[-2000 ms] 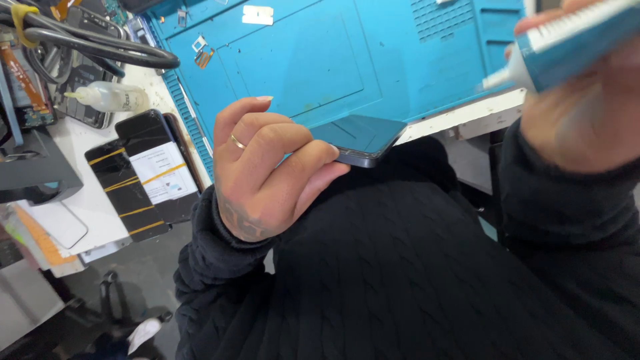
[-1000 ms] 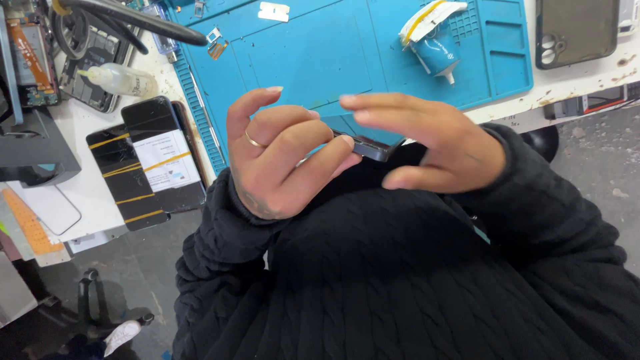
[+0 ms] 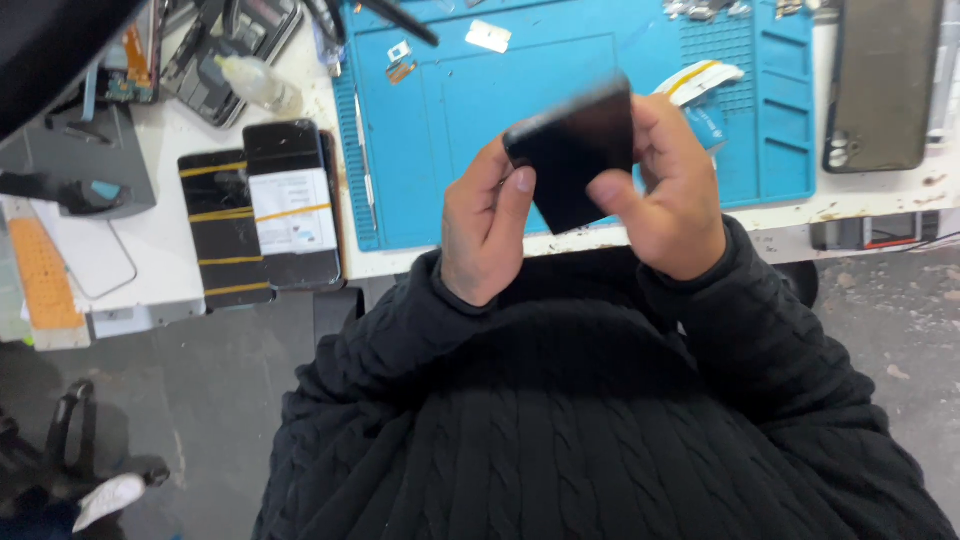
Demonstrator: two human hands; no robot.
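A dark smartphone (image 3: 577,154), slightly blurred, is held tilted between both hands above the front part of a blue silicone repair mat (image 3: 480,142). My left hand (image 3: 487,217) grips its left edge, the thumb near the lower left side. On the opposite edge is my right hand (image 3: 671,187), its thumb over the dark face and its fingers behind. Just beyond the right hand a blue and white tube (image 3: 705,124) lies on the mat, partly hidden by that hand.
Phones with rubber bands (image 3: 225,240) and a labelled phone (image 3: 289,150) lie left of the mat, below a plastic squeeze bottle (image 3: 262,86) and an opened phone (image 3: 225,67). Another phone (image 3: 881,90) lies at the right. Small parts (image 3: 487,35) are on the mat. Cables cross the upper left.
The tube, in my right hand two seconds ago, now lies on the mat. My right hand has come to the smartphone and holds it, and the phone's face is turned more toward the view.
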